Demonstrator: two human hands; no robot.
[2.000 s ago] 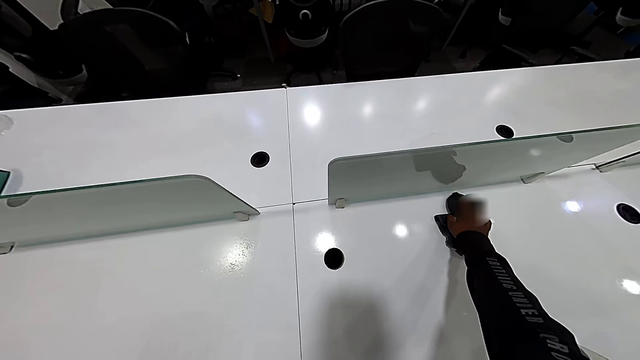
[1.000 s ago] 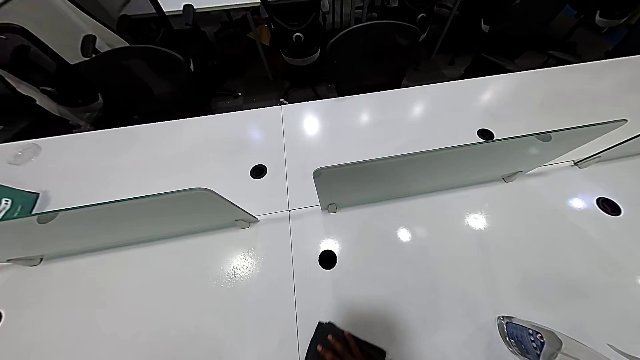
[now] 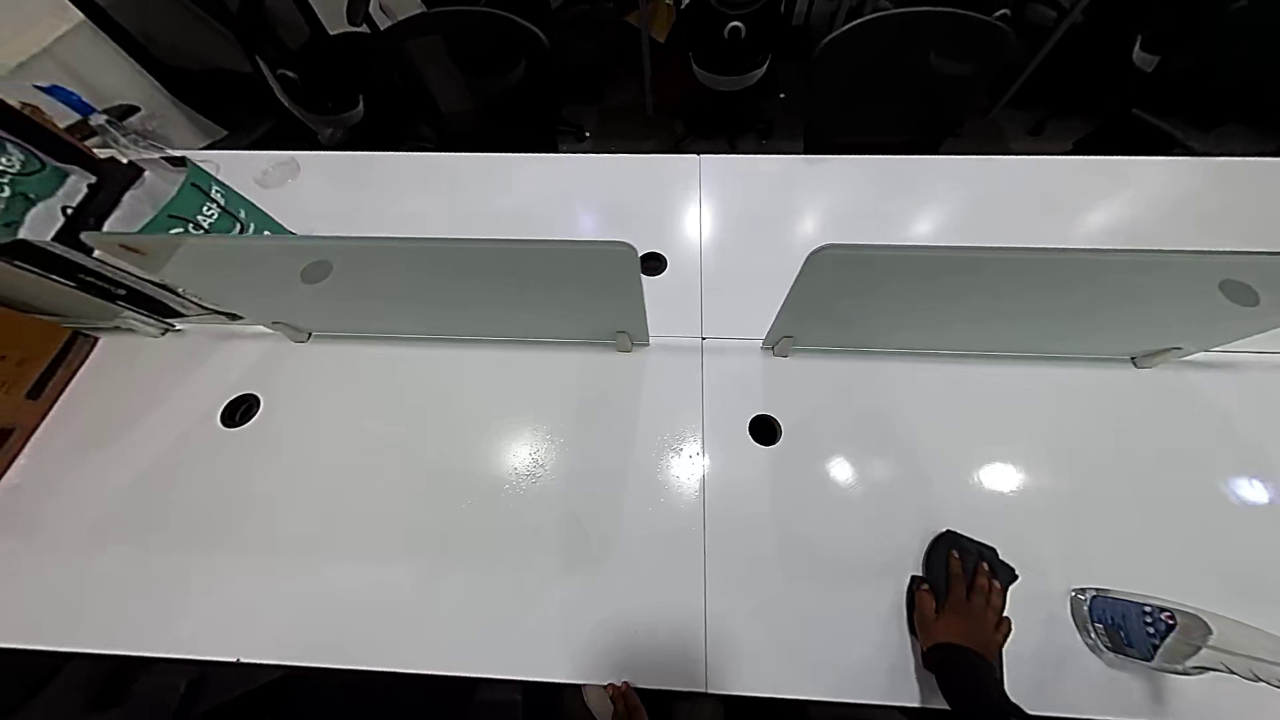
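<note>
My right hand point(image 3: 965, 612) presses a folded black cloth point(image 3: 965, 560) flat against the white desktop point(image 3: 400, 520), at the lower right. To the right of it, a clear plastic bottle point(image 3: 1170, 635) with a blue label lies on its side. My left hand point(image 3: 625, 700) shows only in part at the desk's front edge, beside something pale; whether it holds that cannot be told. Small wet drops glisten on the desktop left of the seam.
Two frosted glass dividers point(image 3: 450, 290) point(image 3: 1000, 300) stand across the desk. Round cable holes point(image 3: 240, 410) point(image 3: 765, 430) pierce the top. A green printed bag point(image 3: 215, 205) and a cardboard box point(image 3: 30, 370) are at the left. Dark chairs point(image 3: 910, 70) stand behind.
The view has swung left. My right hand with the black cloth was by the right divider two seconds ago and is now near the desk's front. My left hand's fingers have come into view.
</note>
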